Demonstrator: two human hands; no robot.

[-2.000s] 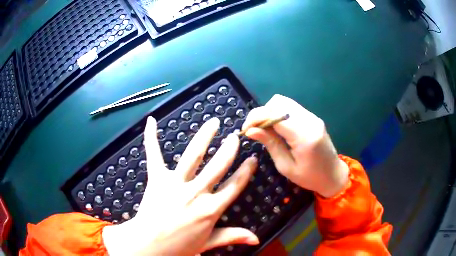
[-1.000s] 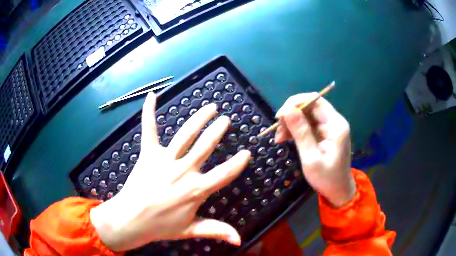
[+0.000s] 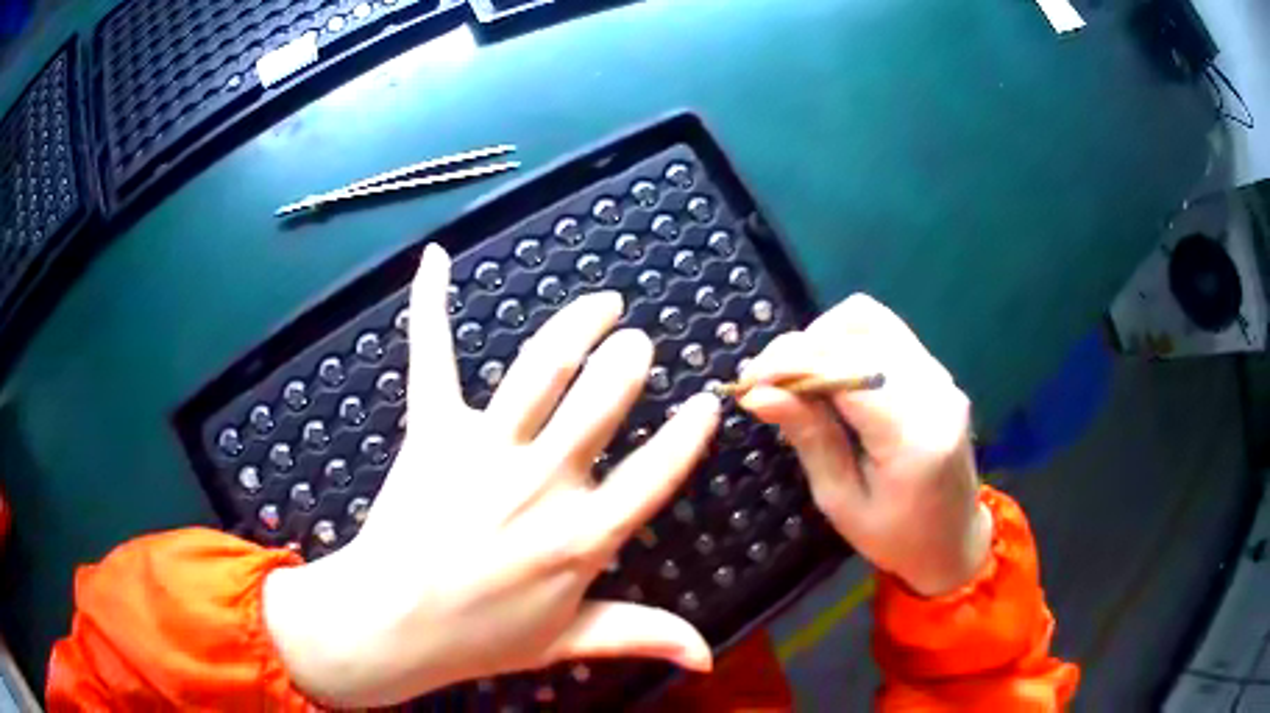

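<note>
A black pocketed tray (image 3: 624, 156) lies at an angle on the green mat, with small round shiny parts (image 3: 529, 252) in its pockets. My left hand (image 3: 515, 515) is spread palm down over the tray, fingers apart, hiding its middle and lower left. My right hand (image 3: 877, 432) pinches a thin tan stick (image 3: 822, 385) over the tray's right side. The stick's tip is close to my left index fingertip, at one of the small parts; whether it touches cannot be told.
Silver tweezers (image 3: 397, 178) lie beyond the tray. More black trays (image 3: 181, 84) line the far left, one with a white label (image 3: 288, 60). A white device with a dark round opening (image 3: 1195, 279) stands at the right. A white paper piece (image 3: 1060, 14) lies at the far edge.
The stick has swung from a steep slant to nearly level, its tip now beside my left index finger. My left hand stays spread over the tray. The view has shifted slightly.
</note>
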